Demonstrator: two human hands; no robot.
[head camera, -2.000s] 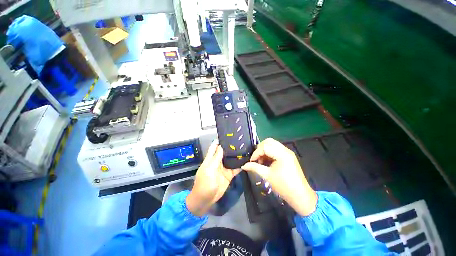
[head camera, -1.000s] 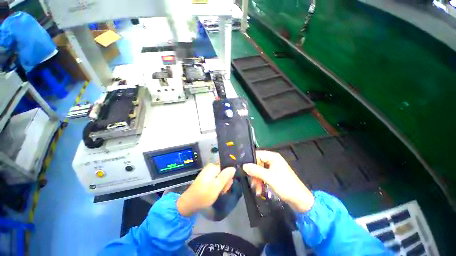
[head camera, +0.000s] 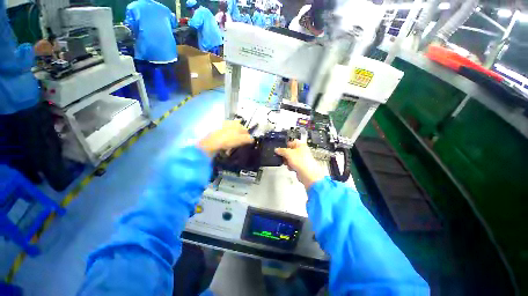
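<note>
My right hand (head camera: 300, 159) holds a black phone body (head camera: 272, 150) by its right side, above the machine top beside the left fixture. My left hand (head camera: 228, 137) reaches over the left fixture (head camera: 243, 157), fingers at its dark upper part; whether they grip a second dark piece is blurred. The right fixture (head camera: 319, 139) is farther back, near the driver head. The white machine (head camera: 278, 193) has a lit control screen (head camera: 271, 228) on its front.
The gantry (head camera: 272, 53) spans above my hands, with a blurred pale unit hanging from it. A cable chain (head camera: 341, 165) is right of the fixtures. A black component tray (head camera: 393, 182) lies on the green bench. People in blue smocks (head camera: 151, 32) are at the back left.
The view has swung up and left. My hands have moved from in front of the machine to over its left fixture. My left hand has come off the phone body in my right hand.
</note>
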